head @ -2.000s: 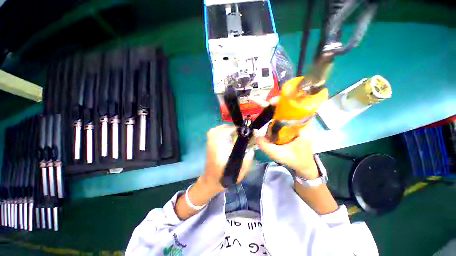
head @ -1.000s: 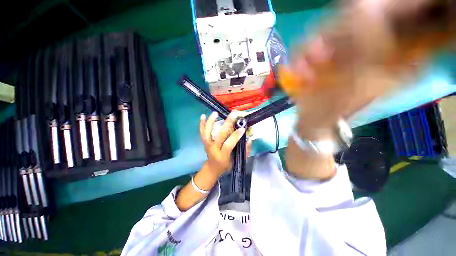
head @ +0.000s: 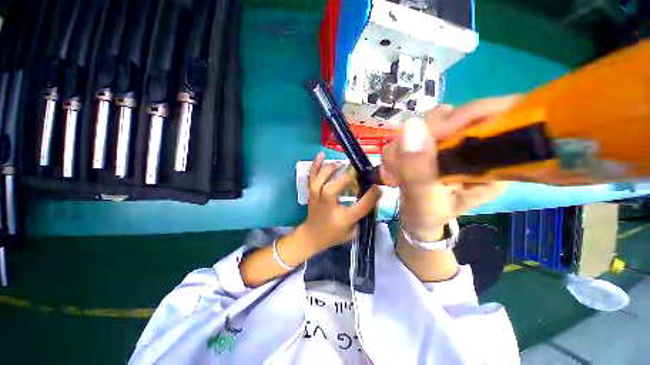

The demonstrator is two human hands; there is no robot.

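My left hand [head: 331, 210] holds a black folding leg assembly [head: 345, 132] near its round pivot. One arm points up and left, and another [head: 364, 251] hangs down over my lap. My right hand [head: 431, 160] is wrapped around the black grip of the orange electric screwdriver [head: 602, 107], which lies across the right side, large and partly blurred. My right fingers are close to the pivot and hide the driver tip and part of the assembly. No screw can be made out.
The screw feeder [head: 399, 68], white front with blue and red edges, stands beyond my hands. A black slotted tray [head: 227, 128] with several silver-ended leg assemblies [head: 187, 132] is at left. A white pad [head: 302, 182], black stool [head: 481, 256] and blue crates [head: 536, 239] also show.
The screwdriver, lifted away to the upper right a second ago, is now lower, with my right hand close to the pivot. The view has shifted, and the feeder sits further right.
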